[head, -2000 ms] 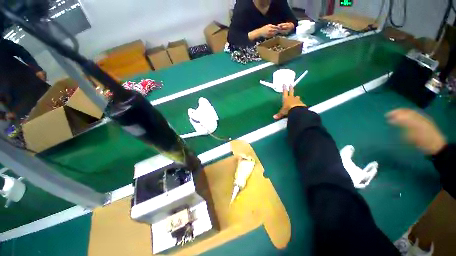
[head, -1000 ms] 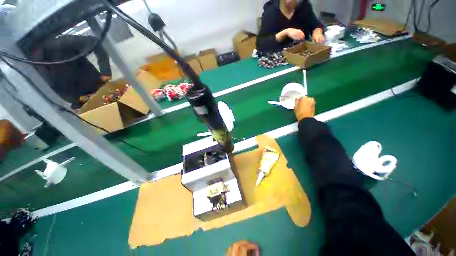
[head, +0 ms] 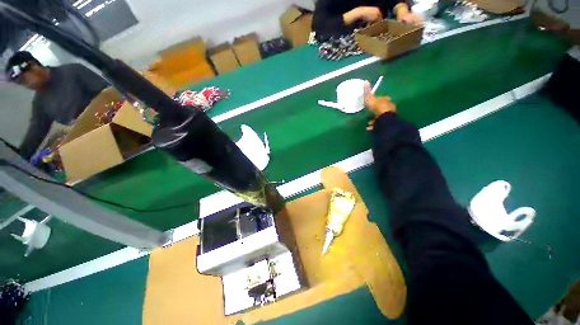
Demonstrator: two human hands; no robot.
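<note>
A round white unit [head: 349,95] with two narrow side arms lies on the green belt. My right hand [head: 378,106] reaches over the belt from the lower right. Its fingertips are at the unit's right side; whether they grip or only touch it is unclear. My left hand is not in view. A second white unit [head: 253,148] lies on the belt farther left, partly behind the hanging black screwdriver [head: 207,155]. A white curved piece [head: 499,212] with loops and a thin dark lead lies on the bench to the right of my right sleeve.
The screw feeder [head: 245,254] and a yellow glue tube [head: 339,212] are on the cardboard mat [head: 172,285]. A grey metal bar crosses at left, with another white unit [head: 35,233] beyond it. Two people are across the belt, near open cartons. Dark cloth shows at the right edge.
The view has shifted. The unit at my right hand has moved left along the belt and turned, and my fingers have stayed beside it. The hand seen at the bottom edge a second ago is gone.
</note>
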